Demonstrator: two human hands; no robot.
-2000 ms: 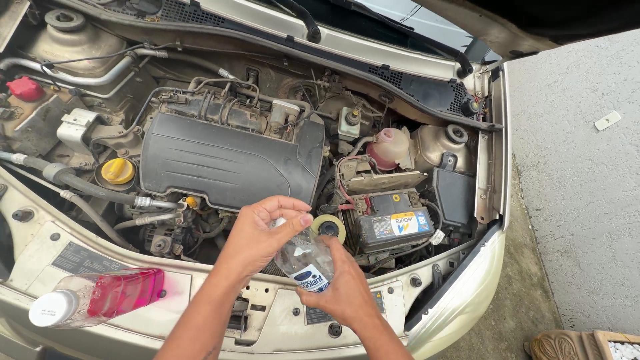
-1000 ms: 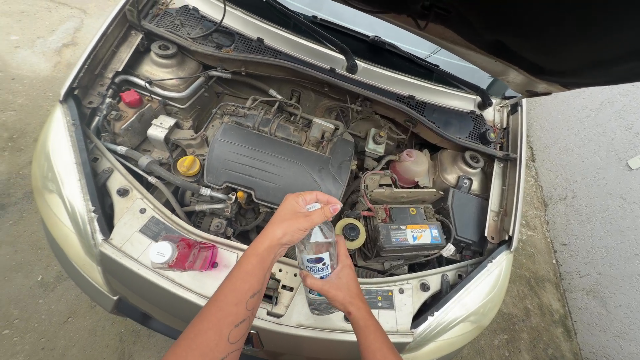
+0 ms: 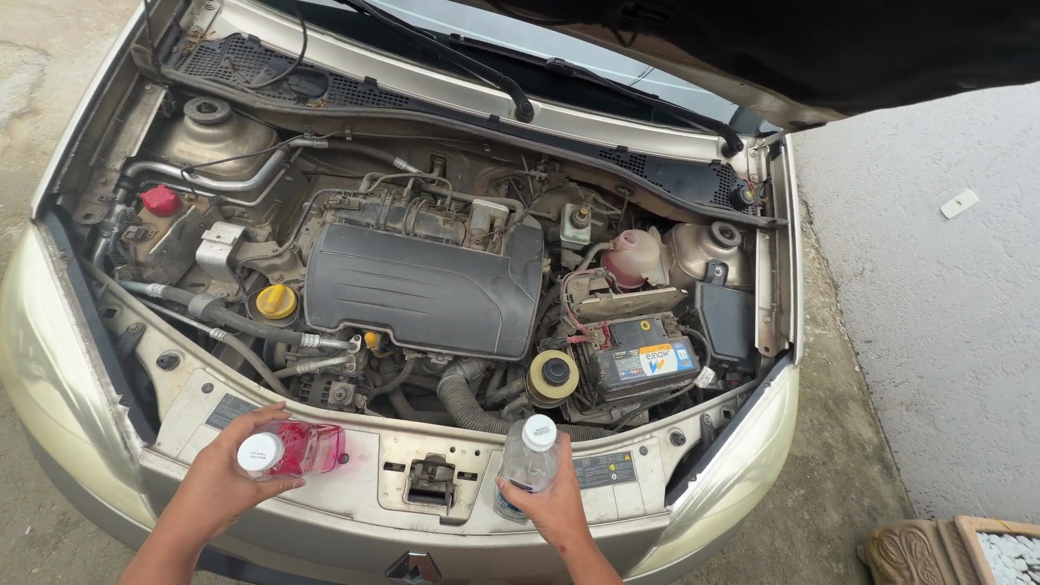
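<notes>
My left hand [image 3: 223, 471] is closed around a clear plastic bottle of pink liquid [image 3: 313, 448] with a white cap, on the left part of the car's front panel [image 3: 349, 487]. A second clear plastic bottle [image 3: 530, 459], also white-capped, is in the grip of my right hand [image 3: 548, 504], upright over the front panel right of the hood latch [image 3: 432, 479]. Its contents look colourless; my fingers hide part of its label. Behind that bottle sit a round yellowish reservoir with a black cap [image 3: 553, 374] and the car battery [image 3: 642, 357].
The engine cover [image 3: 422, 284] fills the middle of the bay, with a yellow oil cap [image 3: 276, 301] at its left. A pinkish coolant expansion tank [image 3: 632, 258] stands behind the battery. The raised hood [image 3: 772, 49] hangs over the upper right. A planter [image 3: 934, 552] stands at lower right.
Both hands were at the clear bottle; now my left hand has moved left and taken hold of the pink bottle. The clear bottle's top, covered by fingers before, now shows a white cap.
</notes>
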